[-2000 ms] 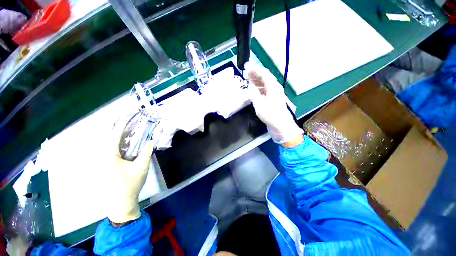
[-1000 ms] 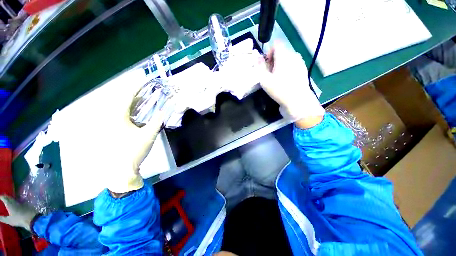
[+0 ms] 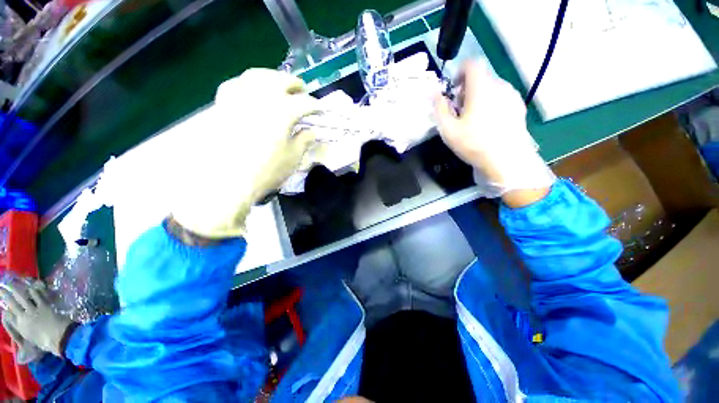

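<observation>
The white fixture block with a scalloped near edge lies on the grey-framed tray in front of me. A shiny clear oval housing stands out from its far edge. My left hand, in a cream glove, has its fingers curled at the fixture's left end; what is under them is hidden. My right hand, in a thin whitish glove, is at the fixture's right end, with thumb and fingers close around something small and dark below the screwdriver tip. The black screwdriver hangs just above it.
A white sheet lies at left and another white sheet at right. An open cardboard box with clear scraps is low right. Another person's gloved hand is by crinkled film at far left. A metal rail stands behind the fixture.
My left hand has moved from the shiny part at the left up and right over the fixture's left end, covering that area. My right hand stays by the screwdriver tip. The view has shifted.
</observation>
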